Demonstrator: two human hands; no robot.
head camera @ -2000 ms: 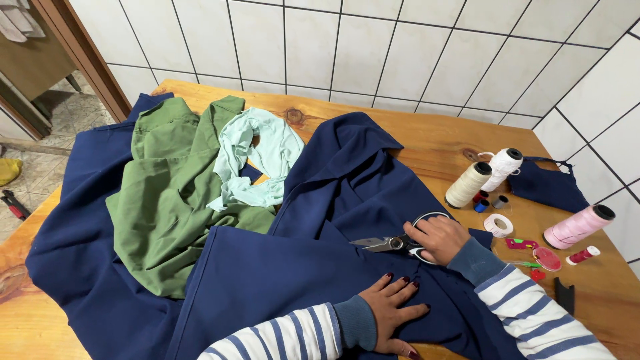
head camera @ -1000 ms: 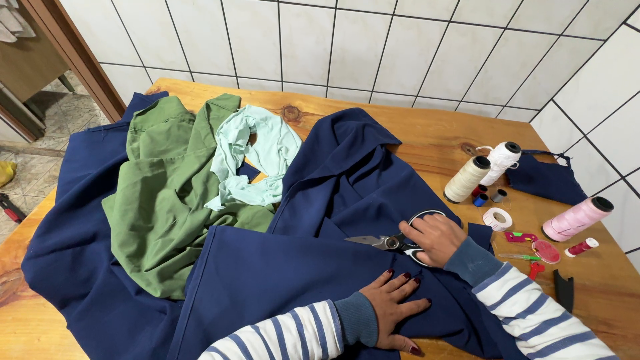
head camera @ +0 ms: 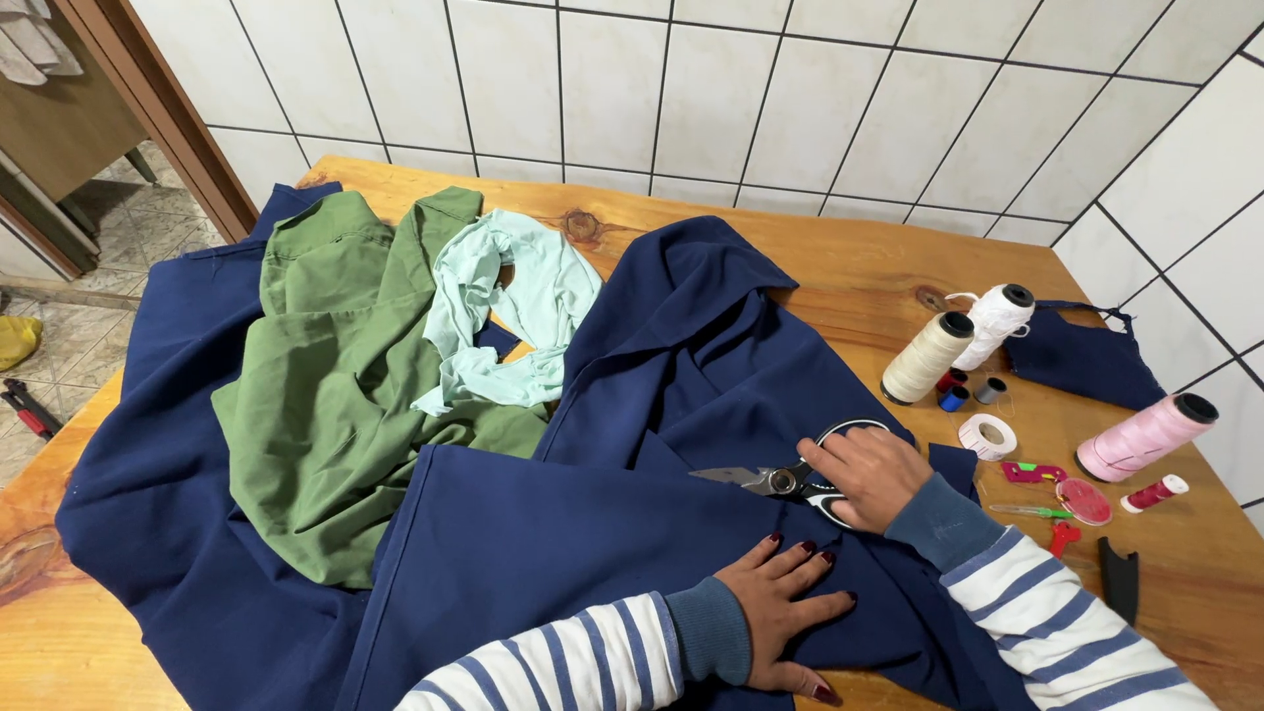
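Navy blue fabric (head camera: 592, 553) spreads over the front of the wooden table, with another fold of it rising behind. My left hand (head camera: 785, 617) presses flat on this fabric with fingers apart, holding nothing. Above and to the right of it, my right hand (head camera: 869, 479) is closed on the handles of a pair of scissors (head camera: 780, 481). The scissors lie over the fabric, their blades pointing left; part of the handles is hidden by my fingers. Green fabric (head camera: 316, 425) lies bunched to the left, and a light mint cloth (head camera: 533, 257) rests partly on it.
On the right of the wooden table (head camera: 849, 257) stand a cream thread cone (head camera: 926, 357), a white cone (head camera: 992, 328) and a pink cone (head camera: 1145, 437). Small spools, a tape roll (head camera: 987, 436), a seam ripper (head camera: 1032, 512) and a black sheath (head camera: 1119, 581) lie nearby. A tiled wall (head camera: 711, 99) borders the back.
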